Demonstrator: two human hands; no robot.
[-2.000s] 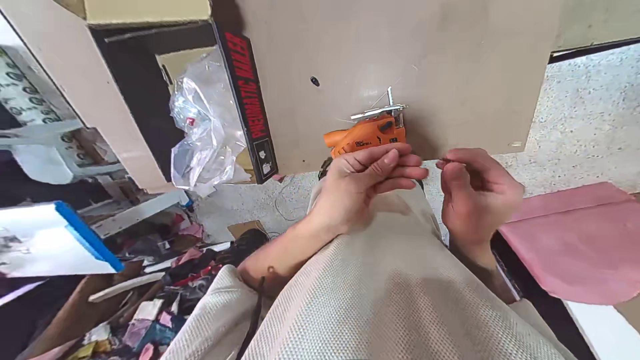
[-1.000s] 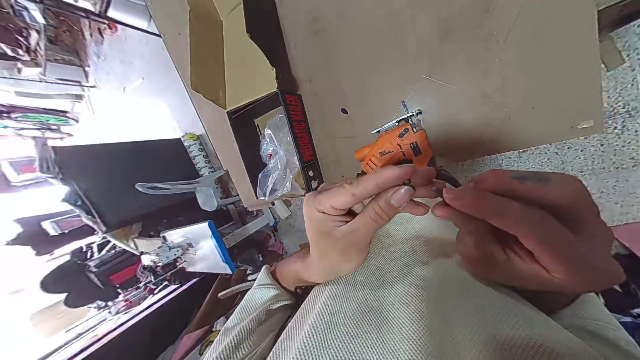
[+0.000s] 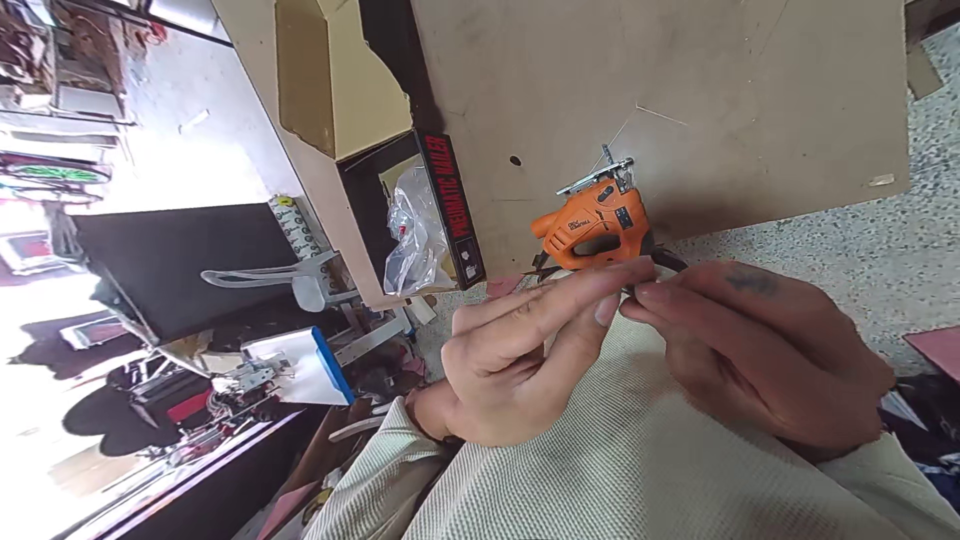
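My left hand (image 3: pixel 525 352) and my right hand (image 3: pixel 772 352) meet fingertip to fingertip over my lap. Something small and dark sits pinched between their thumbs and forefingers; it is too small and too covered to name, and which hand grips it cannot be told. Just beyond the fingers an orange jigsaw (image 3: pixel 596 225) lies on its side at the near edge of a brown board tabletop (image 3: pixel 712 90), its metal base plate and blade pointing away from me. Neither hand grips the jigsaw.
An opened black pneumatic nailer box (image 3: pixel 450 202) stands left of the jigsaw, with a clear plastic bag (image 3: pixel 416 240) in it. Farther left are a grey plastic chair (image 3: pixel 307 289) and a white panel with a blue edge (image 3: pixel 330 367). Speckled floor (image 3: pixel 862 262) shows at the right.
My two hands, apart two seconds ago, have come together at the fingertips. The view has turned considerably, showing more of the room at the left.
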